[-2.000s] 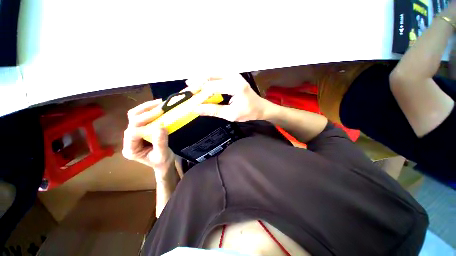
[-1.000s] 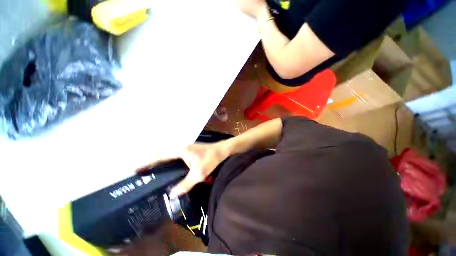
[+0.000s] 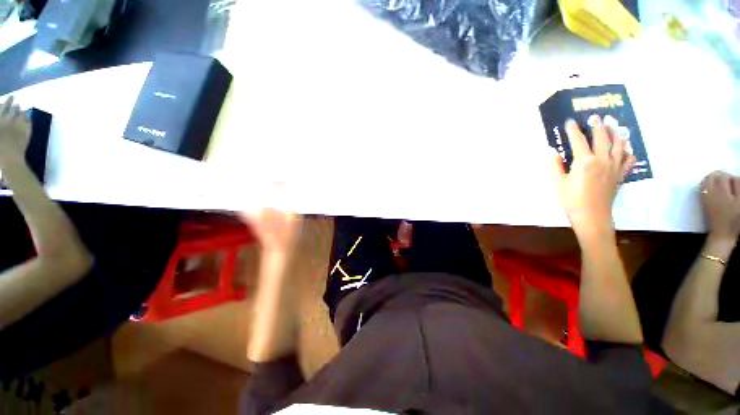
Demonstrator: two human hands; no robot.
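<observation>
The printed black outer box (image 3: 639, 154), with yellow "MUSIC" lettering and an earbuds picture, lies on the white table at the right. A small dark loop shows at its far end. My right hand (image 3: 596, 166) is on it, fingers over the picture and thumb by its left edge. A plain black inner box (image 3: 166, 105) with small pale lettering stands on the table at the left. My left hand (image 3: 274, 227) is strongly blurred at the table's near edge, right of and nearer than the inner box, not touching it. Its fingers wash out against the white table.
A crinkled poly bag (image 3: 471, 28) and a yellow item (image 3: 600, 20) are at the far side. A dark sheet (image 3: 162, 28) lies far left. Neighbours' arms reach in at left (image 3: 40, 219) and right (image 3: 714, 259). Red stools (image 3: 199, 271) stand below the white table (image 3: 389, 162).
The view has swung back towards the table. The outer box, earlier held near my lap, is now on the table at the right under my right hand. My left hand is apart from it.
</observation>
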